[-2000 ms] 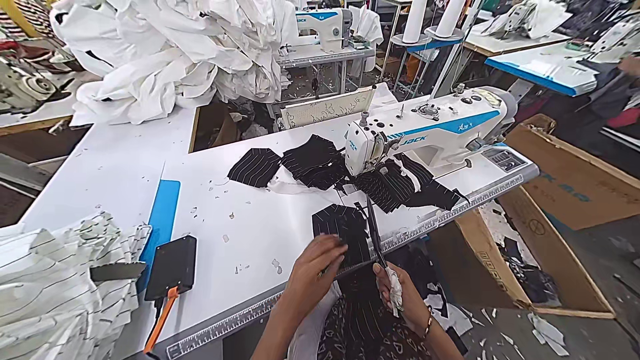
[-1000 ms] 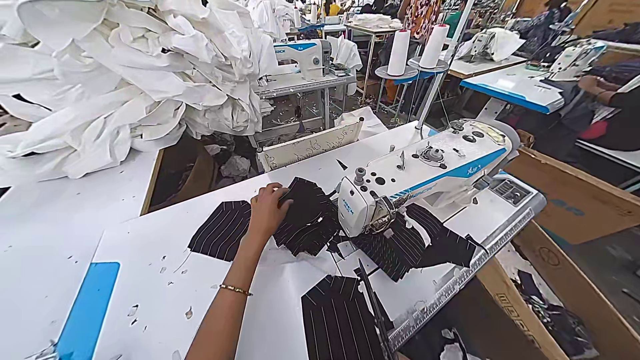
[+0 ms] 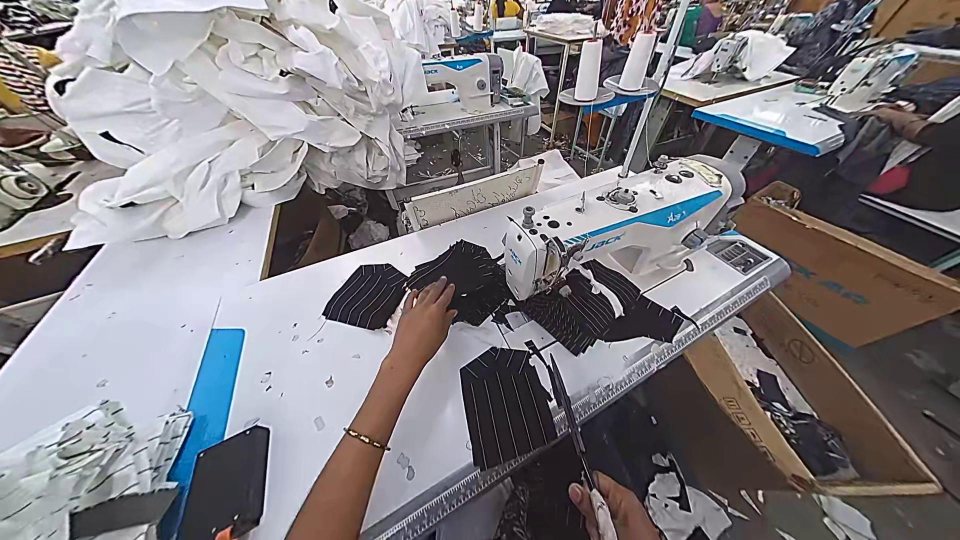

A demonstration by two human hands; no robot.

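My left hand [image 3: 427, 315] rests with spread fingers on a pile of black pinstriped fabric pieces [image 3: 469, 281] left of the Jack sewing machine's head [image 3: 529, 259]. Beside it lies another pinstriped piece [image 3: 365, 296], with some white cloth between. My right hand [image 3: 611, 506], at the table's front edge, holds scissors [image 3: 566, 405] by white-wrapped handles, the blades pointing up and away. Just left of the blades a pinstriped pocket-shaped piece [image 3: 502, 405] lies over the ruler edge. More striped pieces [image 3: 600, 300] lie under and right of the machine head.
A large heap of white cloth [image 3: 225, 112] stands at the back left. At the near left are a stack of white pieces [image 3: 82, 457], a black box [image 3: 225, 480] and a blue strip [image 3: 214, 382]. An open carton [image 3: 847, 420] with scraps stands right of the table [image 3: 300, 397]. Thread cones [image 3: 589, 69] stand behind.
My left hand has moved from the front piece by the scissors to the pile left of the machine head. The scissors stay in my right hand. The view has shifted.
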